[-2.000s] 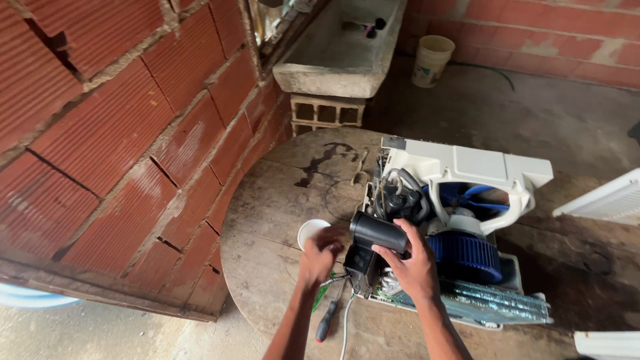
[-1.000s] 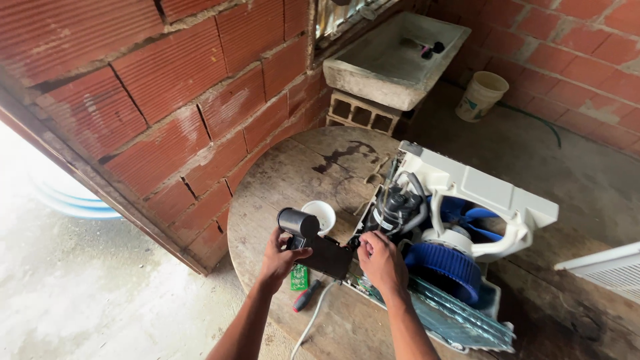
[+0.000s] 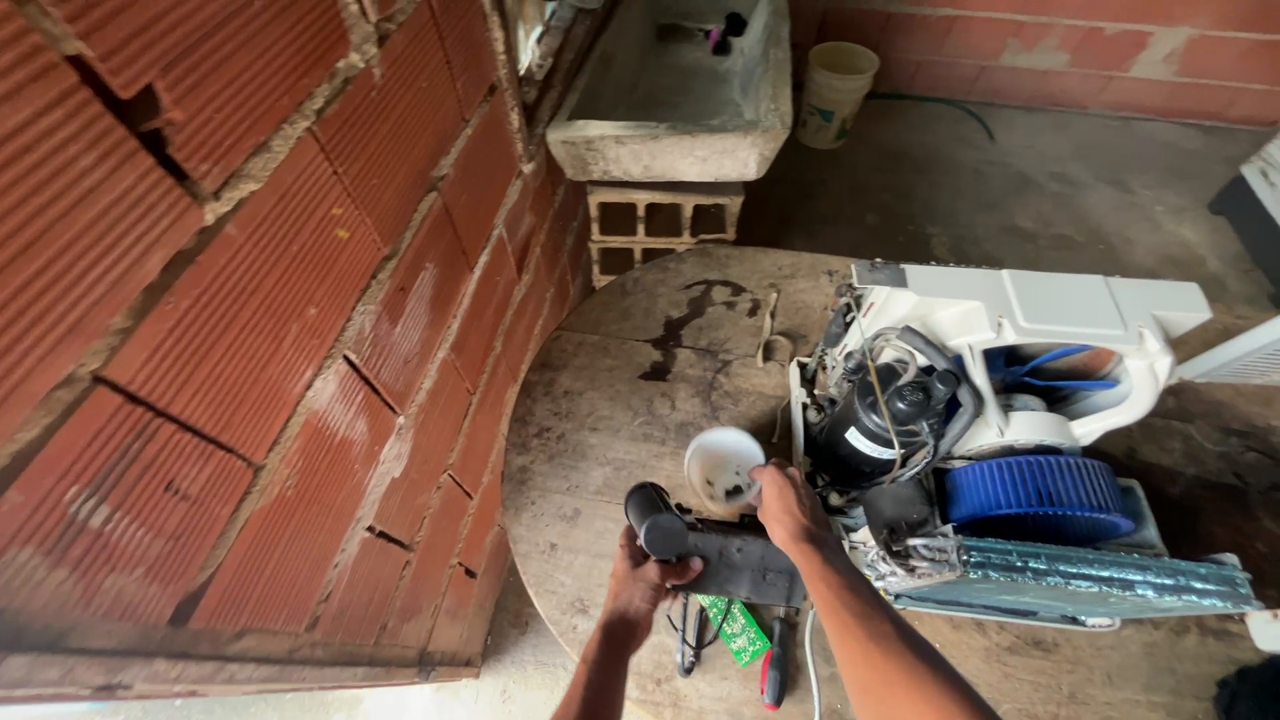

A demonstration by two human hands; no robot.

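Observation:
My left hand (image 3: 645, 585) grips a black plastic housing (image 3: 745, 562) that has a black cylinder (image 3: 656, 520) on its left end. At the rim of a small white cup (image 3: 724, 470) are the fingers of my right hand (image 3: 785, 500); small dark pieces lie inside the cup. Whether those fingers hold anything is hard to tell. Partly under the housing lie a green circuit board (image 3: 738, 630), a red and black screwdriver (image 3: 774, 665) and a dark hand tool (image 3: 688, 640). To the right sits an opened air conditioner with a black compressor (image 3: 860, 435) and a blue blower wheel (image 3: 1038, 500).
The round wooden table (image 3: 590, 400) bears a dark stain and a strap-like piece (image 3: 770, 335). A brick wall (image 3: 300, 350) rises at the left. Beyond the table are a concrete sink (image 3: 670, 150) on hollow blocks (image 3: 660, 222) and a bucket (image 3: 838, 95). A white cable (image 3: 812, 665) runs toward the front.
My right hand has moved from the housing's right end to the cup. My left hand still holds the housing, its cylinder at the left. The view has swung somewhat.

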